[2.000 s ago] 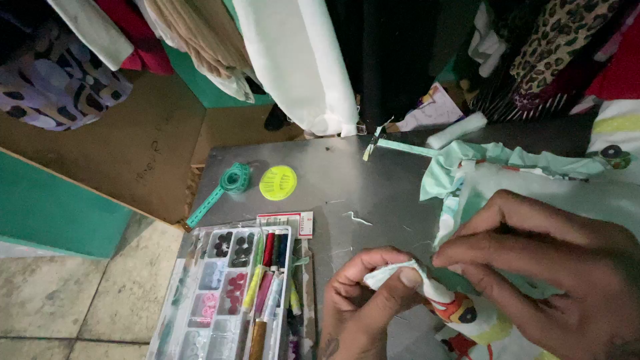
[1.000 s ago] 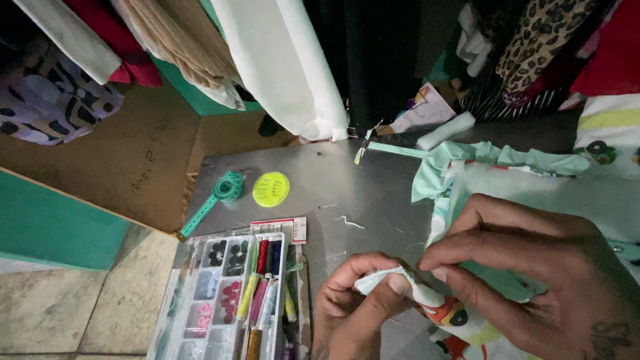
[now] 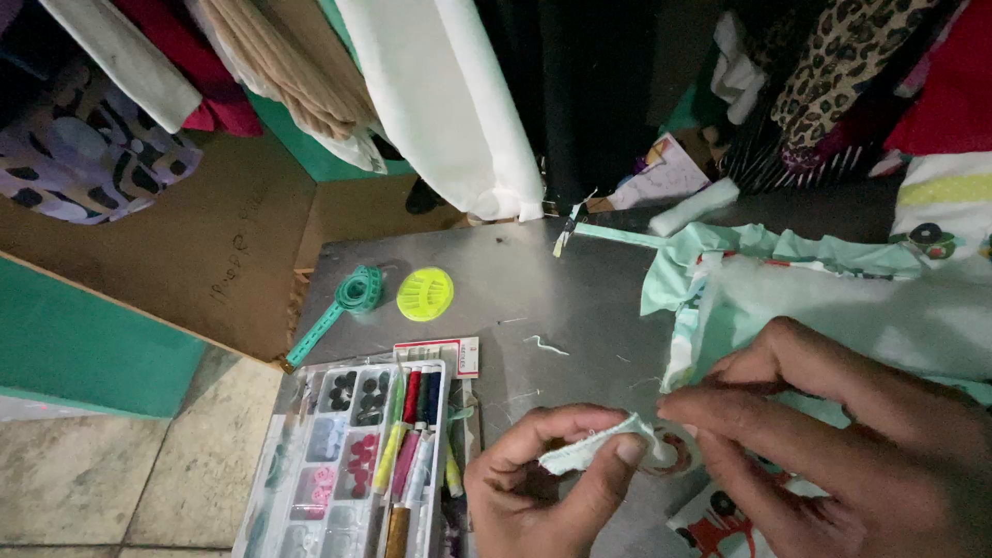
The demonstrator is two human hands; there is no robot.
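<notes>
My left hand (image 3: 558,480) pinches a folded edge of pale mint fabric (image 3: 581,451) between thumb and fingers. My right hand (image 3: 821,442) is just right of it, thumb and forefinger close together beside the fabric; whether a needle or thread is between them cannot be told. Printed white cloth (image 3: 721,523) with red figures lies beneath the hands. Behind my right hand lies a piece with a mint ruffle (image 3: 775,246) and a white padded middle (image 3: 821,298). A mint strip (image 3: 620,235) runs left from its corner.
On the dark table (image 3: 496,287) are a rolled green tape measure (image 3: 360,289), a yellow-green disc (image 3: 425,294), a needle packet (image 3: 468,356), thread scraps (image 3: 546,346) and a clear compartment box (image 3: 310,465) of buttons and thread spools (image 3: 411,395). Hanging clothes (image 3: 442,101) border the table's far side.
The patterned cloth that hung from my left hand toward the right hand has shifted lower. Both hands remain close together, the left still pinching the mint edge.
</notes>
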